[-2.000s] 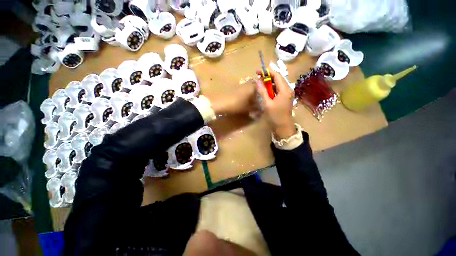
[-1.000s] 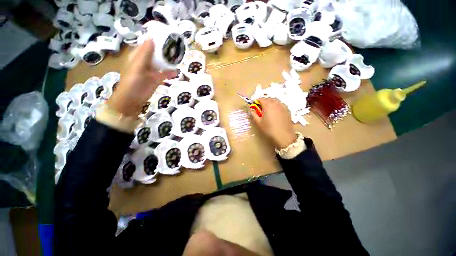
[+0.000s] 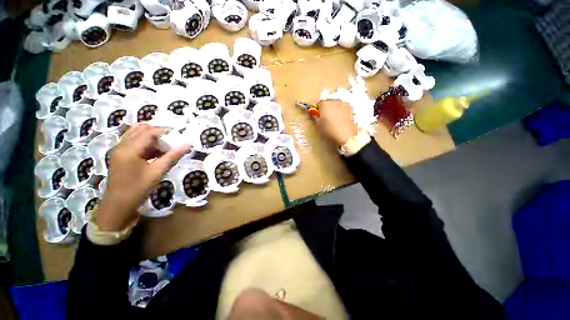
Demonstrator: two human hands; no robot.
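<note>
White camera housings (image 3: 212,134) with black ringed discs stand in tight rows on brown cardboard. My left hand (image 3: 139,164) is over the lower middle rows, its thumb and fingers around a white housing (image 3: 172,139); the fingertips partly hide it. My right hand (image 3: 335,120) is closed around pliers with red-and-yellow handles (image 3: 313,111), right of the rows, dark jaws pointing up-left. Small white pieces (image 3: 359,103) lie in a pile beside this hand. Thin pale pins (image 3: 300,136) lie between the rows and my right hand.
A loose heap of housings (image 3: 230,15) runs along the back. A bunch of dark red wires (image 3: 394,111) and a yellow squeeze bottle (image 3: 441,114) are at the right. A clear bag (image 3: 440,31) is at the back right. A blue-lined bin of housings (image 3: 149,279) is below the near edge.
My left hand has come down from the back, where it held a housing up, to the lower rows. My right hand has left the pin area's edge slightly, still holding the pliers. The view has shifted.
</note>
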